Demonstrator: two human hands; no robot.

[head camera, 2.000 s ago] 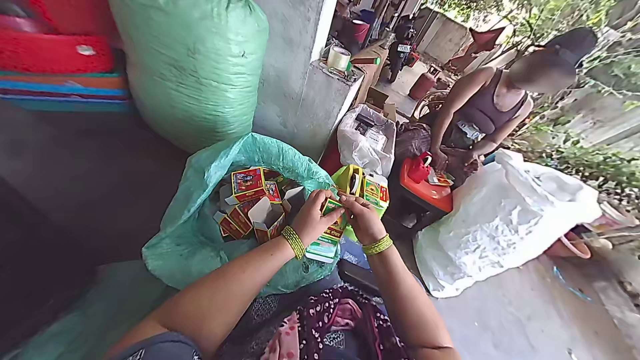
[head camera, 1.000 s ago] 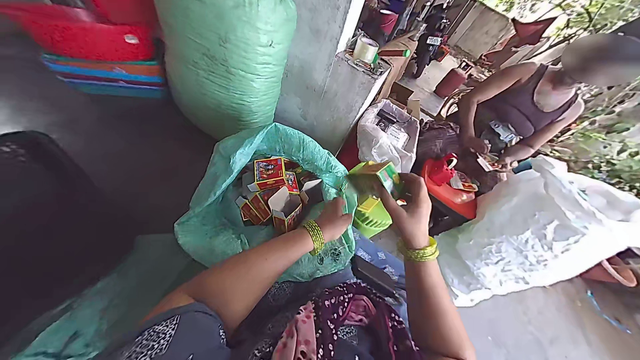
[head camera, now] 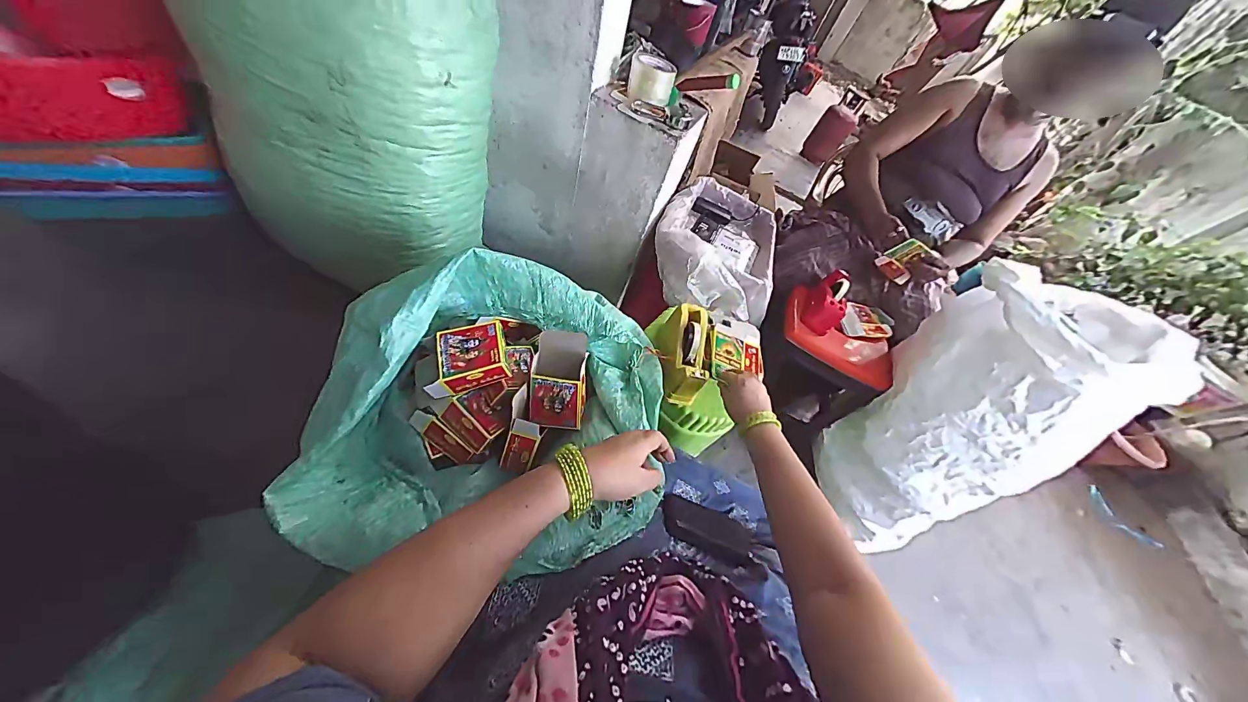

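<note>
My left hand point(head camera: 629, 466) is over the right rim of a green plastic sack point(head camera: 341, 478), its fingers curled; whether it holds anything I cannot tell. Inside the sack lie several small red and yellow printed cardboard boxes point(head camera: 471, 357), some with flaps up. My right hand point(head camera: 745, 396) reaches forward, its fingertips at a flat printed carton point(head camera: 733, 353). That carton lies beside a yellow tape dispenser point(head camera: 688, 351), which stands on an upturned-looking green plastic basket point(head camera: 698, 426). The right hand's grip is partly hidden.
A person point(head camera: 951, 156) opposite holds a printed carton point(head camera: 905, 259). Between us stands a red stool point(head camera: 848, 356) with a red tape dispenser point(head camera: 826, 304). A bulging white sack point(head camera: 994, 409) lies right, a full green sack point(head camera: 361, 127) stands behind left, beside a concrete pillar point(head camera: 585, 166).
My hands have moved apart. The green and yellow carton held between them earlier is no longer there. My right hand has reached forward to the carton by the tape dispenser.
</note>
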